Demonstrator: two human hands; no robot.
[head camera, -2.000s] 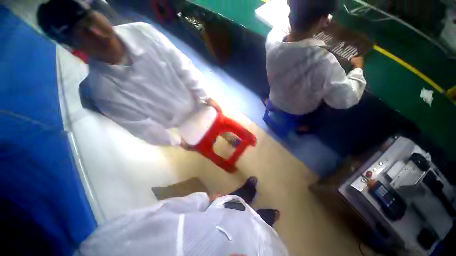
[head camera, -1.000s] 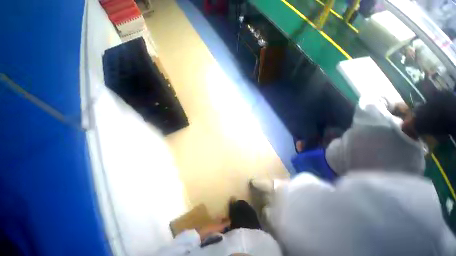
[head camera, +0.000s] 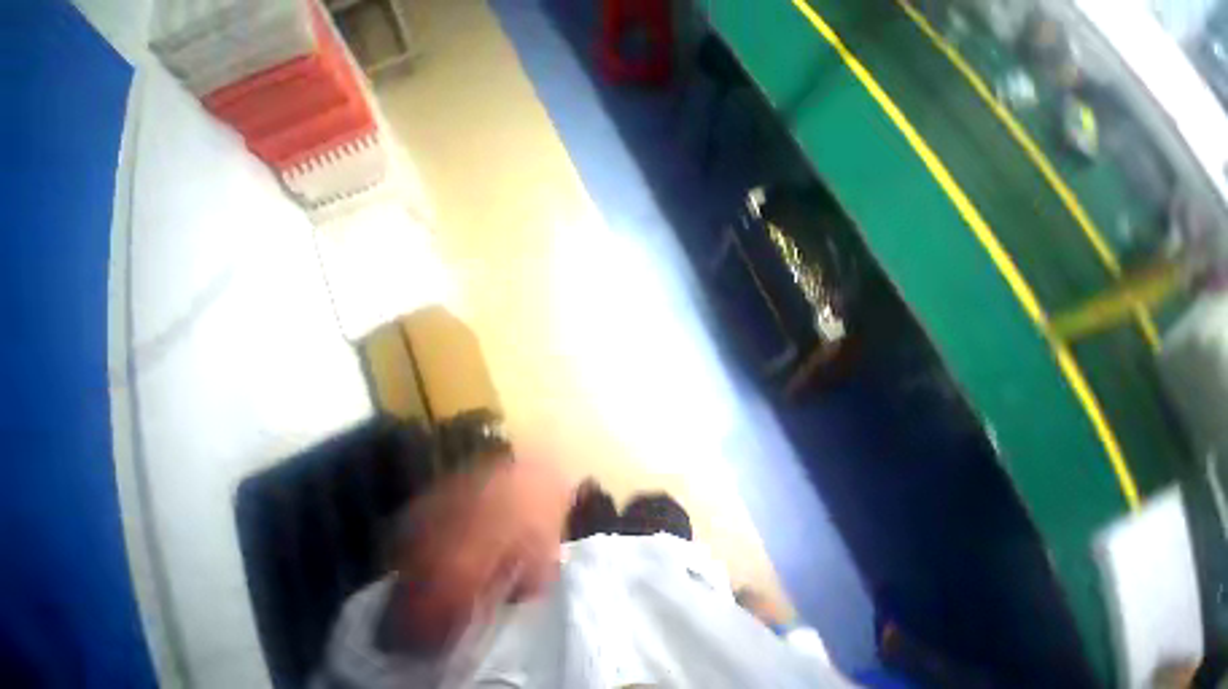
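My left hand is a large motion blur low in the view, in front of a black ribbed tray or crate. Its fingers cannot be made out, nor whether it holds anything. A small part of what looks like my right hand shows at the lower right beside my white smock. Its fingers are unclear too. A closed brown cardboard box stands just beyond the black crate. My dark shoes show on the floor between the hands.
Stacked red and white trays stand farther up on the left. The cream and blue aisle floor runs ahead. A green-topped bench with yellow lines is on the right. A red stool is at the far end.
The view has moved forward along the aisle. The seated worker has nearly left the view at lower right. The black crate is now close at lower left, and my left hand shows large.
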